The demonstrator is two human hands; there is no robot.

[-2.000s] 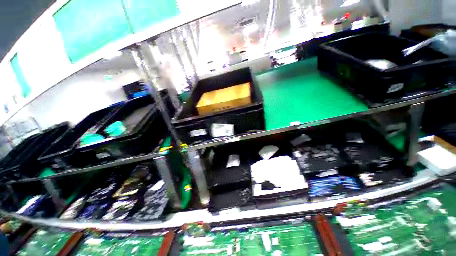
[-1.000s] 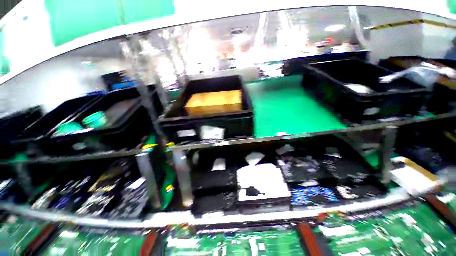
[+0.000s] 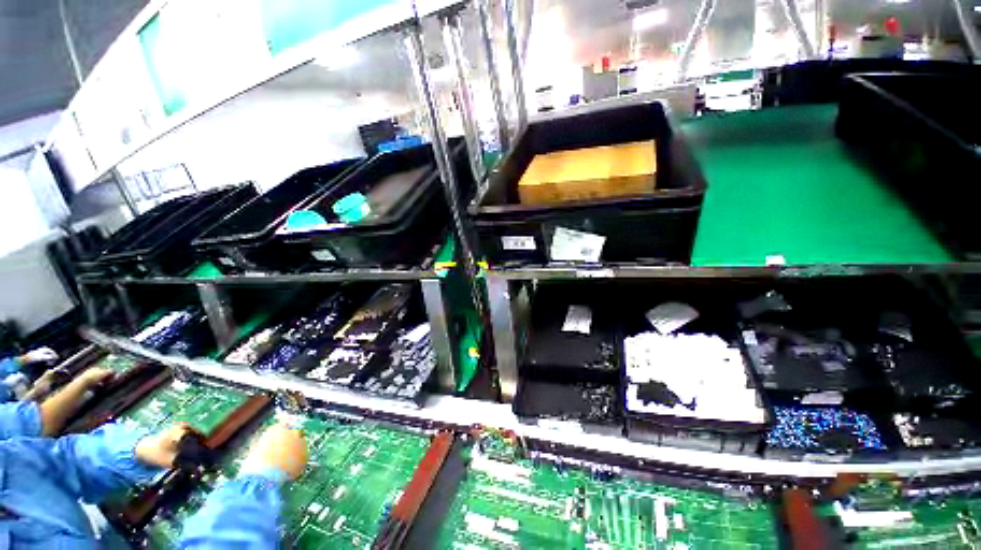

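Note:
Neither of my hands shows. Nearest in front of me lies a green circuit board [image 3: 570,510] with white parts and print, cut off by the bottom edge. A reddish-brown carrier bar [image 3: 417,489] separates it from another green board [image 3: 350,473] on the left. A second bar [image 3: 798,521] stands at its right, with part of a further board [image 3: 914,532] beyond. At the left, a neighbouring person's two bare hands, in light blue sleeves, are over the boards. One hand [image 3: 282,449] is above the left board; the other [image 3: 167,444] is at a dark item I cannot make out.
A pale rail [image 3: 473,410] runs behind the boards. Lower-shelf bins hold white parts [image 3: 688,376], blue speckled parts [image 3: 823,428] and dark parts. Above, black totes [image 3: 602,231] stand on a green-matted shelf [image 3: 807,204]; one holds a yellow-brown box [image 3: 589,172]. More workers' hands show at far left.
The view has turned left, so the shelves and boards sit further right in the picture. The neighbouring person's sleeves and hands have come into view at the left.

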